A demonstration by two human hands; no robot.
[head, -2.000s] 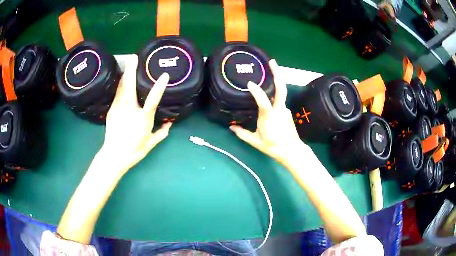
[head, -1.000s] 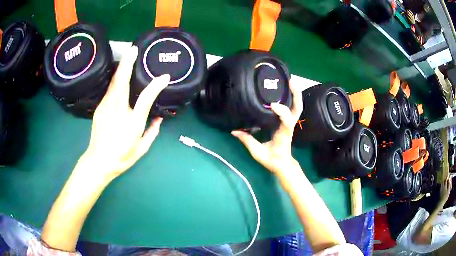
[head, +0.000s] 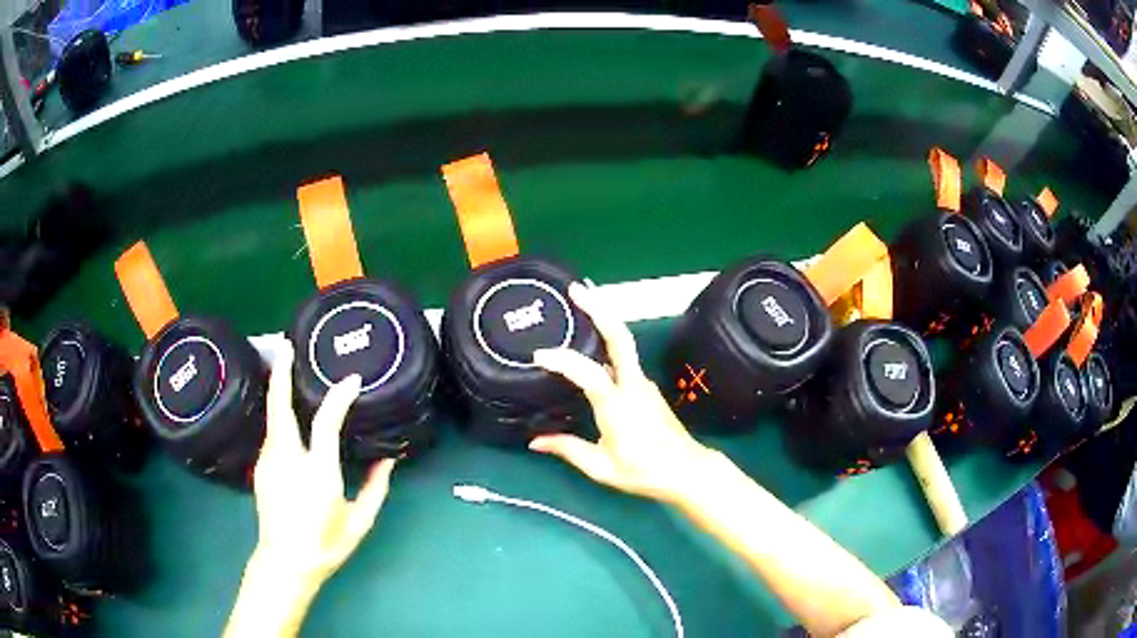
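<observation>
My left hand (head: 306,499) is around a black speaker (head: 362,355) with an orange strap, one fingertip on its logo face. My right hand (head: 630,430) is around the speaker beside it (head: 514,327), with a fingertip at the face's lower edge and the thumb low on its side. Both faces point up at me and show pale white rings. A third speaker (head: 187,380), its ring lit pinkish-white, stands left of my left hand. A white cable (head: 549,509) lies on the green bench, its plug below the speakers. My palms hide parts of the speaker sides.
More speakers stand at left (head: 56,505) and grouped at right (head: 960,249); two nearer ones (head: 779,318) have grey rings. A pale wooden handle (head: 938,486) sticks out below them. Another speaker (head: 798,110) is on the green belt (head: 599,119) beyond the white strip (head: 661,297).
The speaker at my right hand was turned rightward a second ago; now it faces me beside the other. The view has shifted, showing more of the far belt. Both hands remain on the speakers.
</observation>
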